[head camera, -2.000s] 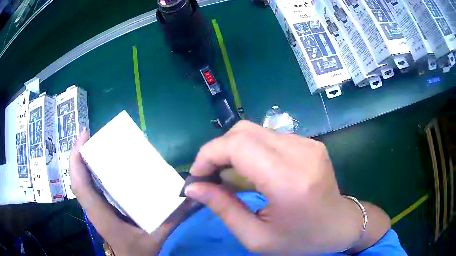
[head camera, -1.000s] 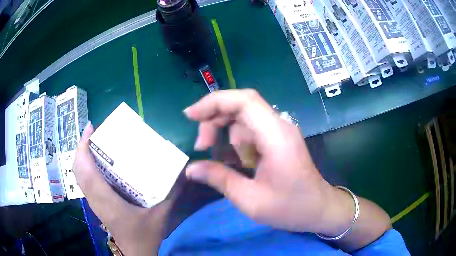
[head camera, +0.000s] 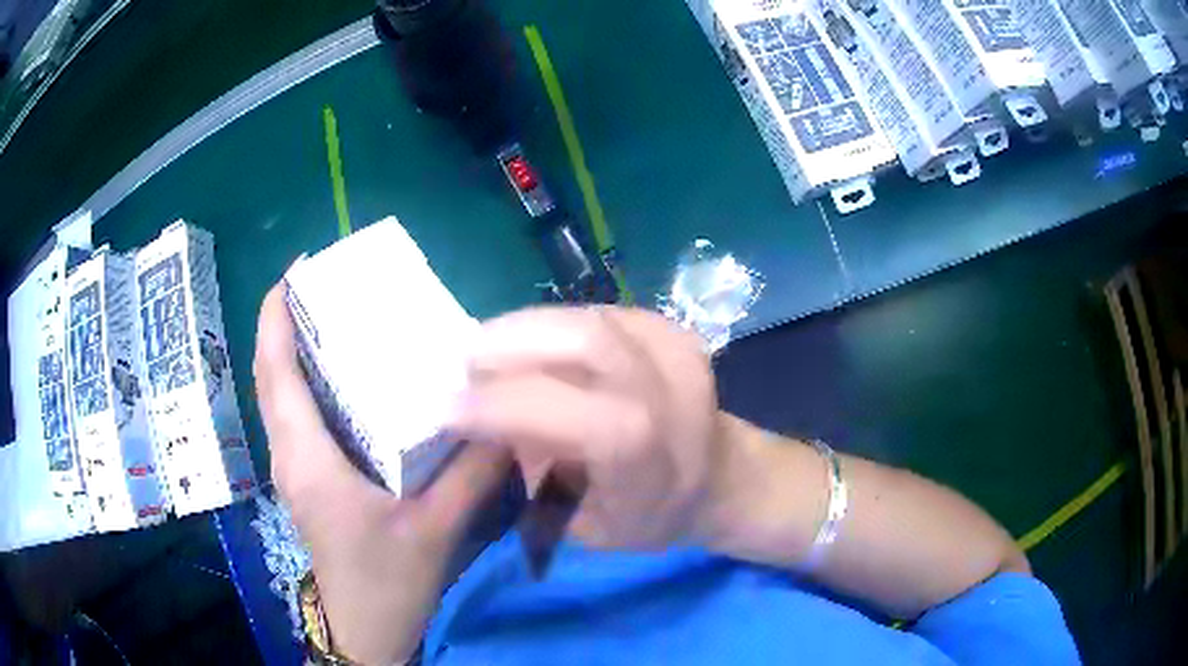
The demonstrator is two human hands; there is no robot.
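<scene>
My left hand (head camera: 332, 501) grips a white retail box (head camera: 384, 332) from its left side and below, in front of my blue-clothed lap. The box's plain white end faces the camera. My right hand (head camera: 593, 423) is blurred. Its fingertips are at the right edge of the white end. A dark pointed blade (head camera: 554, 514) sticks out downward below the right fingers, off the box. The blade's handle is hidden in the hand.
A black hot air gun (head camera: 456, 78) with a red switch lies on the green bench between yellow-green tape lines (head camera: 569, 137). A crumpled clear heap (head camera: 713, 289) is near the bench edge. Printed boxes stand left (head camera: 183, 364) and upper right (head camera: 808, 111). A blue-lined bin (head camera: 267, 572) is below left.
The held box has moved right and slightly up. My right hand has moved lower, its fingers now at the box end, and the blade now points downward. The view has shifted slightly.
</scene>
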